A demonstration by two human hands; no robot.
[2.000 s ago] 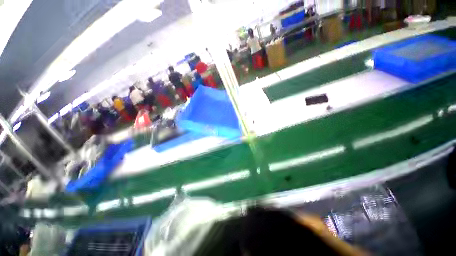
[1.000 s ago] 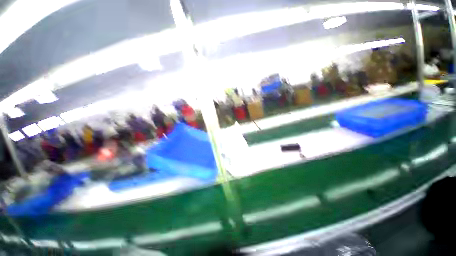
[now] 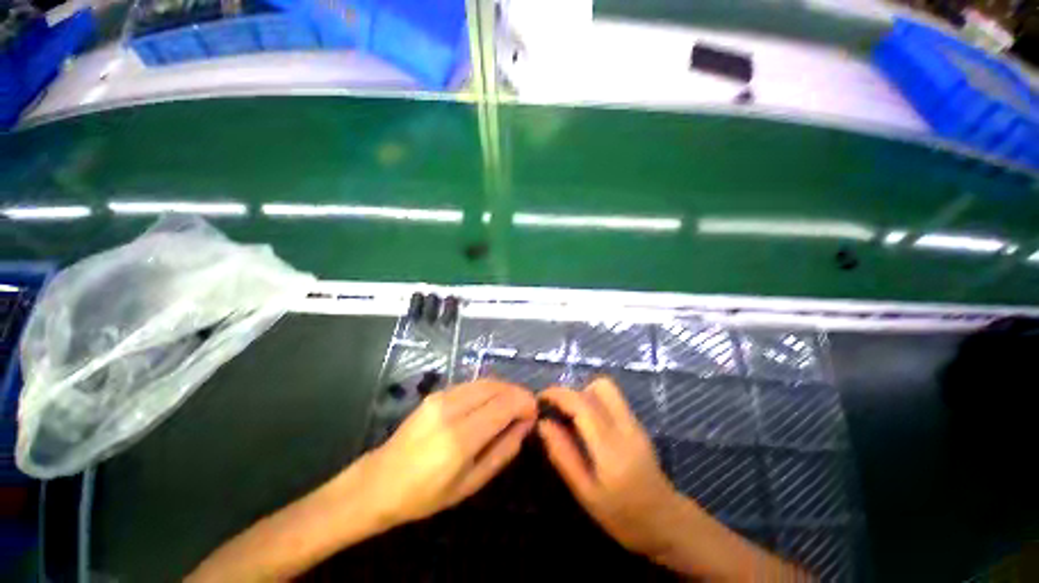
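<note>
My left hand (image 3: 465,442) and my right hand (image 3: 610,458) meet at the fingertips over the clear compartment tray (image 3: 803,427). Both hold a small black part (image 3: 547,412) between them; the fingers mostly hide it, and I cannot tell whether it is one piece or two. Small loose black pieces (image 3: 430,384) lie in the tray's left pockets. A short row of black pieces (image 3: 433,306) stands at the tray's upper left corner, by the white rail.
A crumpled clear bag (image 3: 137,330) lies to the left, over a dark slab with a pale edge (image 3: 68,524). The green belt (image 3: 638,171) runs beyond the white rail (image 3: 638,305). Blue crates (image 3: 968,97) and a black rectangle (image 3: 721,60) stand across the belt.
The view has swung down from the hall to the work surface. Both hands, the bag and the tray are now clearly in view, with the hands together at a black part.
</note>
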